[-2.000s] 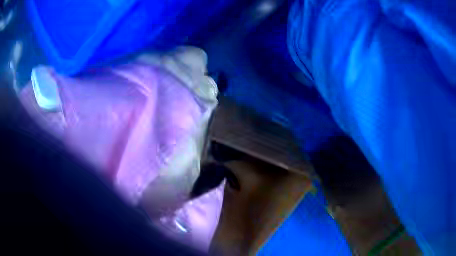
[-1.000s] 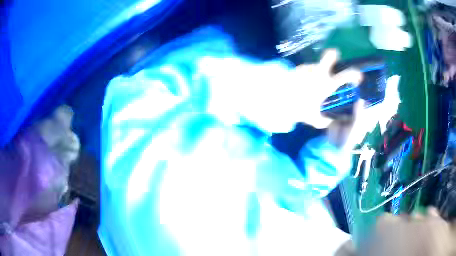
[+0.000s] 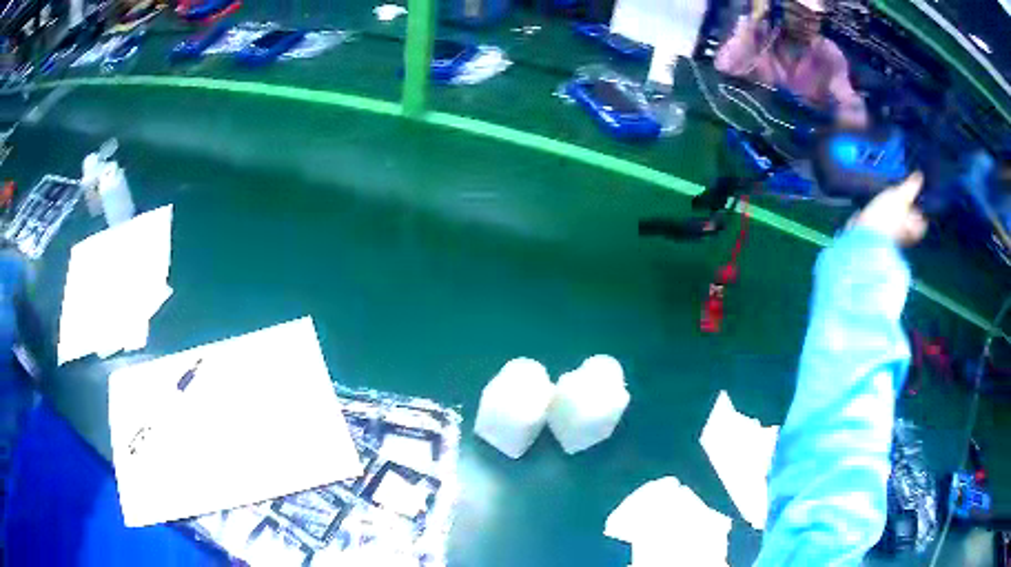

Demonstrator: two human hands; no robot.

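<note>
My right hand (image 3: 896,216), in a light blue sleeve entering from the bottom right, reaches up to the rail. It appears closed on a blurred black tester with a blue face (image 3: 870,157). Black clips (image 3: 685,228) and a red clip (image 3: 714,307) are left of the hand. White cloths lie left of the sleeve, one farther away (image 3: 743,454) and one at the bottom edge (image 3: 671,526). My left hand is out of view.
Two white squat bottles (image 3: 516,408) stand on the green bench (image 3: 377,244). A paper sheet (image 3: 233,421) partly covers a tray of black frames (image 3: 449,487). Beyond the light green rail (image 3: 532,144) are several testers (image 3: 615,107) and a person in pink (image 3: 787,61).
The view has swung from a pink garment and large blue shapes to the bench. Two hands around a tester showed one second ago; now one arm extends toward the rail.
</note>
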